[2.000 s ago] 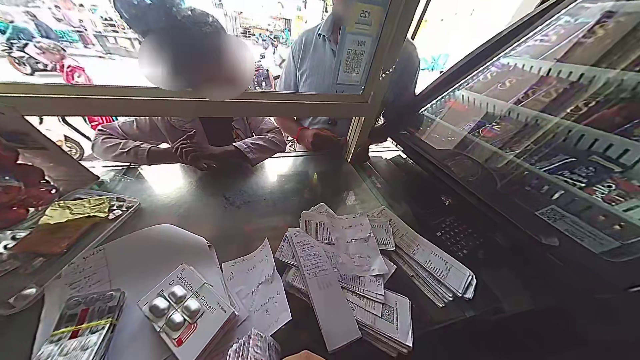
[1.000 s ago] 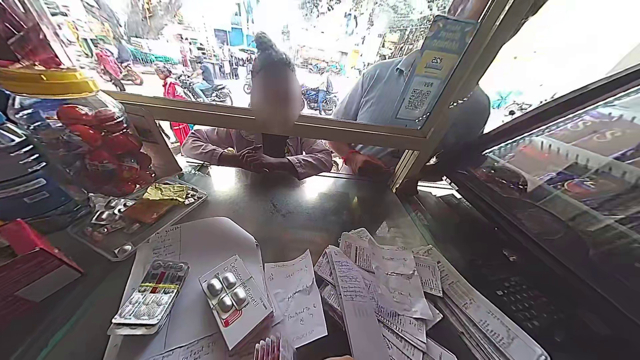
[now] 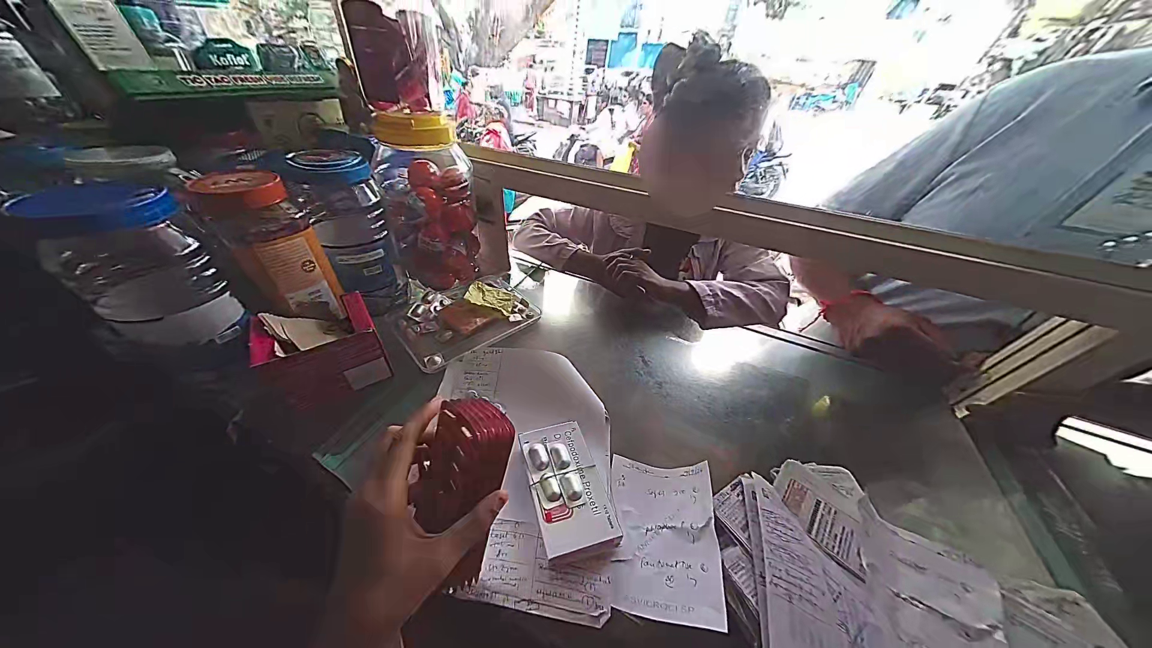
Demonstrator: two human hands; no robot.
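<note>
My left hand (image 3: 400, 531) comes up from the lower left and grips a thick stack of dark red blister strips (image 3: 468, 459), thumb on its right side. The stack is above the left part of some handwritten sheets (image 3: 544, 576). Just right of it lies a white medicine carton (image 3: 585, 513), with a silver blister piece of several capsules (image 3: 555, 472) on top. A creased handwritten slip (image 3: 670, 549) is beside the carton. Farther right, a pile of printed and handwritten papers (image 3: 810, 567) spreads over the counter. My right hand is out of view.
Across the counter (image 3: 666, 405), a person (image 3: 648, 279) rests clasped hands under the window frame (image 3: 810, 234); another person's hand (image 3: 886, 333) is to the right. At left stand plastic jars (image 3: 432, 207), a red box (image 3: 324, 360) and a clear tray (image 3: 477, 328) of small items.
My left hand has come into view with the red strips in it. The view has swung left. The banded blister packs seen left of the carton earlier are no longer visible there.
</note>
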